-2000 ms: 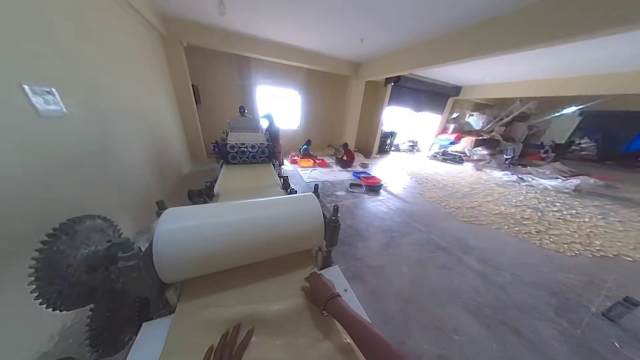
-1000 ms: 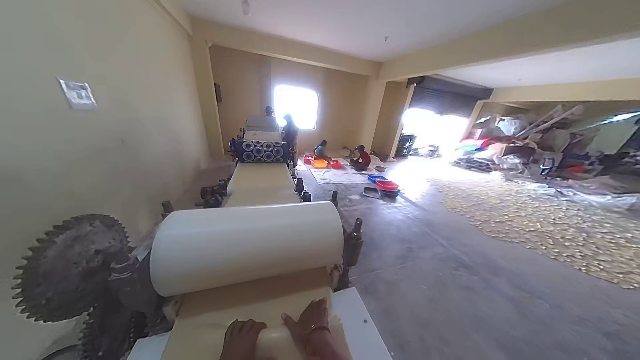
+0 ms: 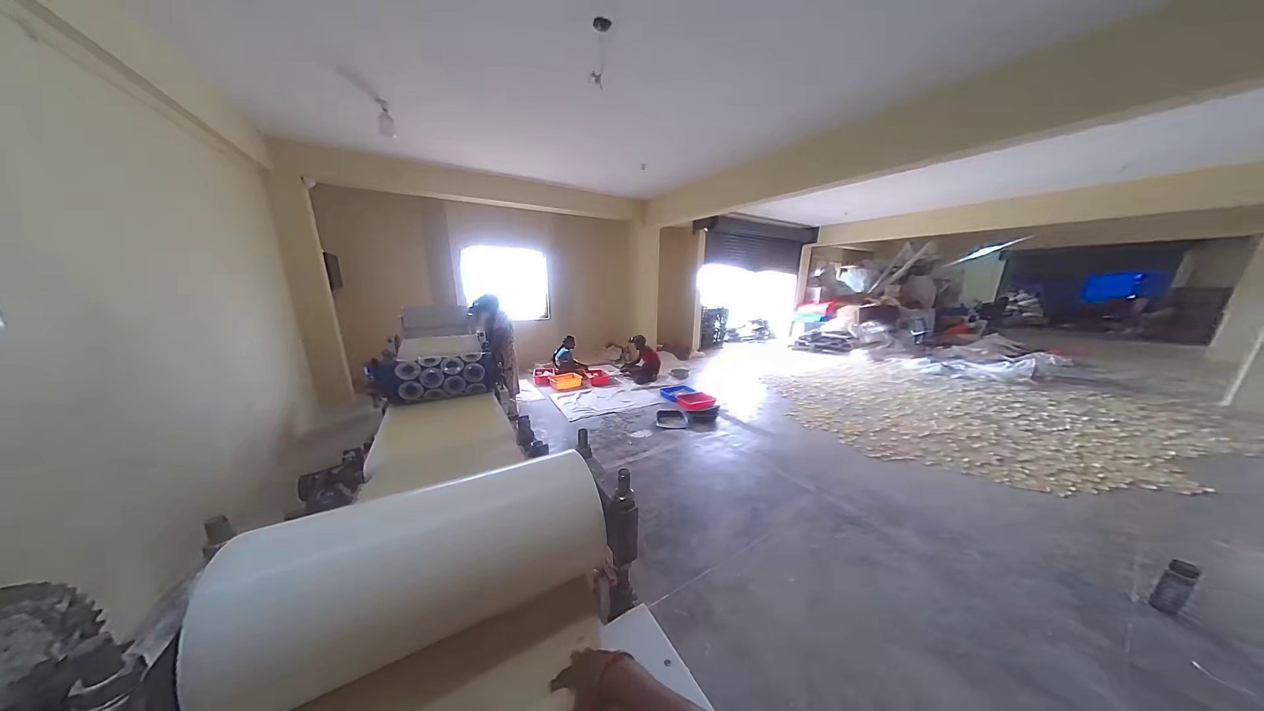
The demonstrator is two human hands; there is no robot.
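Observation:
A wide white roller [image 3: 395,583] of a sheeting machine lies across the lower left, with a pale dough-like sheet [image 3: 474,657] in front of it. My right hand [image 3: 592,676] is at the bottom edge of the view, over the right side of this sheet and beside the white side plate [image 3: 657,657]. Its fingers point left and are partly cut off, so their hold is unclear. My left hand is out of view. Beyond the roller, a pale belt [image 3: 444,434] runs back to a row of ringed rollers [image 3: 439,375].
A toothed gear [image 3: 49,632] stands at the lower left. A person [image 3: 499,346] stands by the far machine; two people sit near coloured trays [image 3: 566,381]. Many pale pieces [image 3: 987,425] cover the floor at right, and a dark cylindrical object [image 3: 1175,586] is nearer.
My left hand, on the sheet a second ago, has left the view. My right hand is now at the sheet's right side, by the plate. The view has tilted up.

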